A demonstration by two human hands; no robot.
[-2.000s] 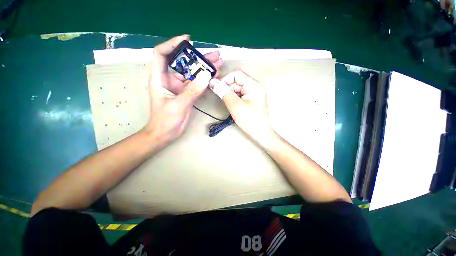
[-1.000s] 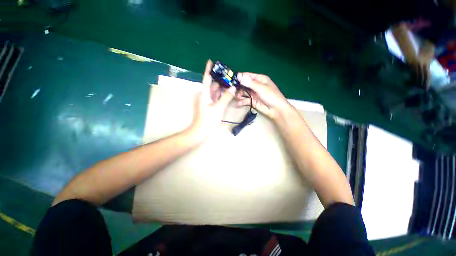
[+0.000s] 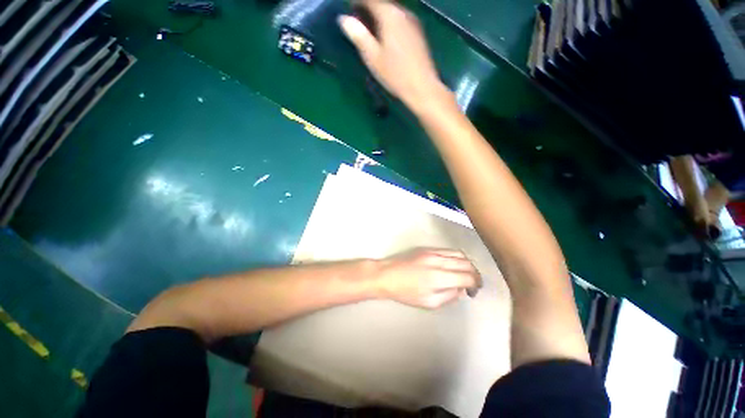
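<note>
An open black housing with its circuit board showing [image 3: 296,45] lies on the green surface at the top, left of my right hand. A thin dark cord [image 3: 372,91] trails from it toward the right, dim against the green. My right hand [image 3: 390,47] is reached out over the green surface, slightly blurred, thumb and fingers apart, with nothing visible in it. My left hand [image 3: 433,277] is low over the tan cardboard sheet [image 3: 368,351], its fingers curled close together. Nothing shows in it, though its palm side is hidden.
A white sheet edge [image 3: 351,181] shows beneath the cardboard. Another black corded item [image 3: 192,8] lies at the top left. Stacked divider boards stand at the left [image 3: 61,122], upper right [image 3: 572,33] and lower right [image 3: 645,359]. Another person's forearm [image 3: 690,192] shows at the right.
The housing has left my hands and lies on the green surface. My right hand has moved up and away; my left has dropped toward the cardboard. The view has turned and shifted left.
</note>
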